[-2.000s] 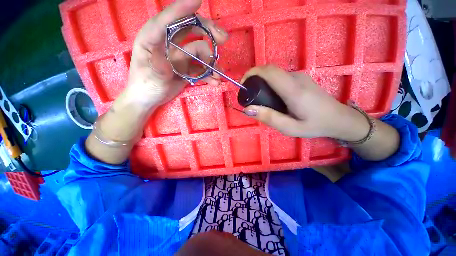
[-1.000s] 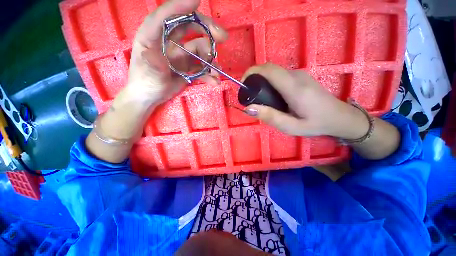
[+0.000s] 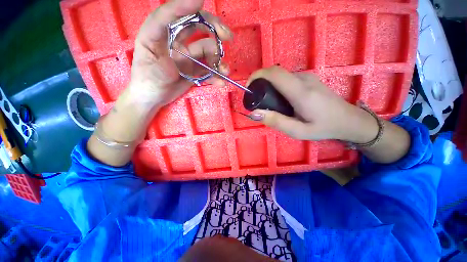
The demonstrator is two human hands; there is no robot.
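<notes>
My left hand (image 3: pixel 158 61) holds an open silvery watch case (image 3: pixel 219 51) upright by its edge, above the upper left of the red foam tray (image 3: pixel 251 171). My right hand (image 3: pixel 307 105) is closed around the bulbous black handle of a thin hand tool (image 3: pixel 267 96). The tool's straight metal shaft runs up to the left across the case opening, with its tip at the left inner side of the ring. Whether the tip touches the ring is hard to tell. A thin dark pointed piece sticks out by my right thumb. The tray's pockets that show hold no cases.
A pale tape roll (image 3: pixel 83 109) lies on the dark green bench (image 3: pixel 48 110) at left. A white strip with round holes (image 3: pixel 15 117) and a yellow-handled tool (image 3: pixel 10 146) are at far left. White film sheets (image 3: pixel 438 61) lie right of the tray. A small red foam piece (image 3: pixel 24 188) is lower left.
The watch case has tilted and shifted slightly in my left hand. The tool's shaft tip sits a little lower against the ring's left side. My right hand has barely moved.
</notes>
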